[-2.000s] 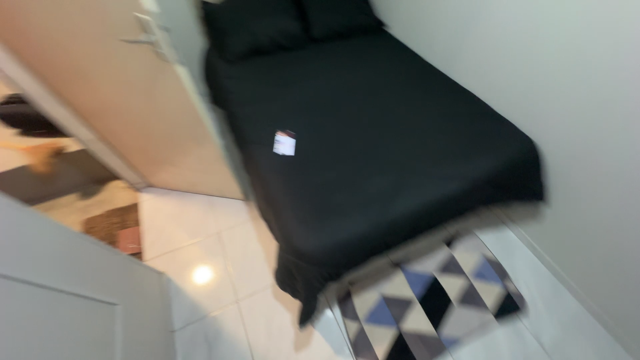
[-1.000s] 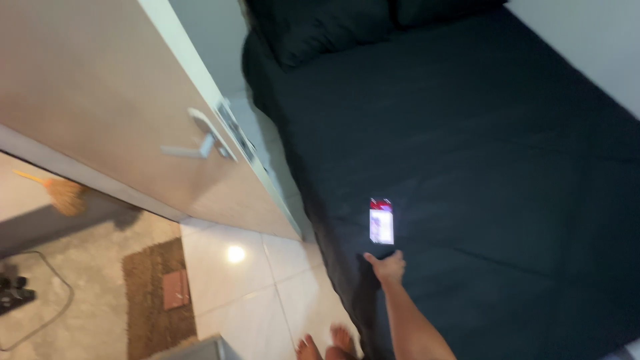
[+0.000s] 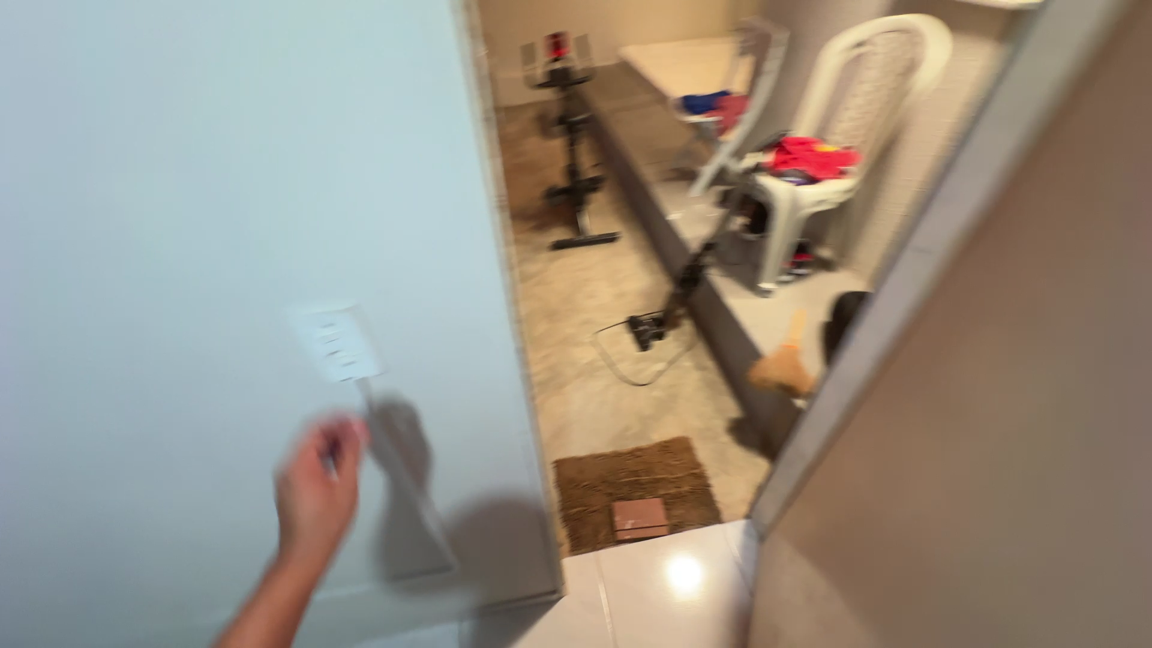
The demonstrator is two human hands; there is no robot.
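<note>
My left hand (image 3: pixel 322 481) is raised in front of the pale blue wall (image 3: pixel 225 225), just below a white switch plate (image 3: pixel 336 344). Its fingers are curled and blurred, and I cannot tell whether anything small is between them. A gap shows between the hand and the plate. A thin white conduit (image 3: pixel 409 472) runs down the wall from the plate, to the right of my hand, with the hand's shadow beside it. My right hand is out of view.
Through the doorway lie a brown mat (image 3: pixel 630 463) with a reddish tile (image 3: pixel 640 519), a corded black device (image 3: pixel 646 331), an exercise machine (image 3: pixel 576 171) and a broom head (image 3: pixel 781 371). White plastic chairs (image 3: pixel 792 211) hold clothes. An open door (image 3: pixel 972 387) stands at right.
The view has swung from the black bed to the wall and doorway. A hand beside a lit phone on the bed a second ago is gone from view; my left hand now shows by the wall.
</note>
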